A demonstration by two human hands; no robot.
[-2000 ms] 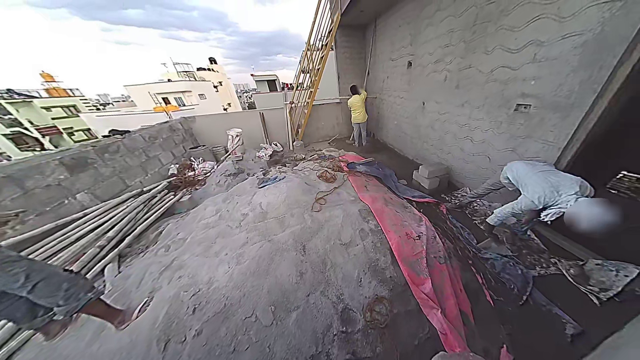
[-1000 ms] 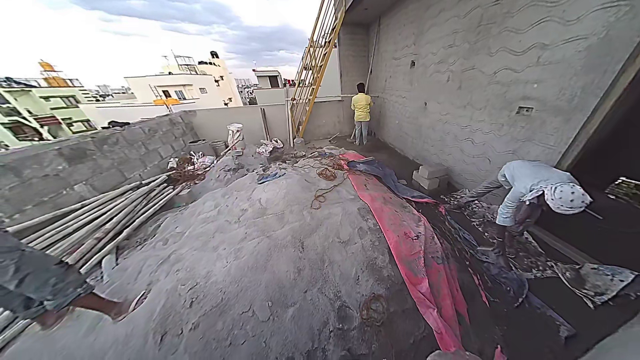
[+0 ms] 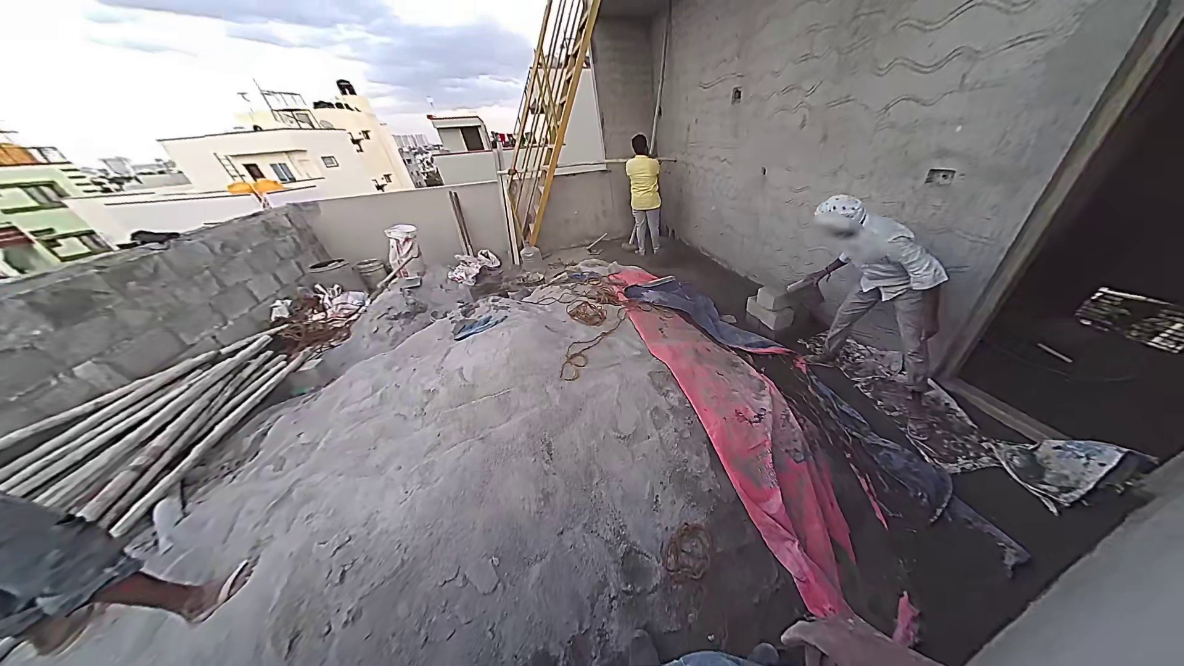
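Note:
Neither my left hand nor my right hand can be made out in the head view. A large heap of grey sand [image 3: 444, 462] fills the middle and runs down to the bottom edge. A dusty pink-red sheet [image 3: 740, 416] lies along its right side, beside a dark blue cloth [image 3: 708, 314]. Tangled brown rope [image 3: 587, 313] rests near the top of the heap, and a loose coil of cord [image 3: 687, 552] lies lower down. Something brownish and partly cut off [image 3: 846, 638] shows at the bottom edge; I cannot tell what it is.
Long poles [image 3: 157, 430] lie at left, by a low block wall [image 3: 166, 301]. Another person's leg [image 3: 157, 592] enters at lower left. A person in yellow [image 3: 644, 185] stands beyond the heap, near a yellow ladder [image 3: 560, 120]. A stooping person [image 3: 888, 264] reaches toward concrete blocks [image 3: 770, 307].
The person in the pale shirt at right has risen from a deep bend over the ground and now reaches left toward the blocks. The person in yellow still stands by the wall.

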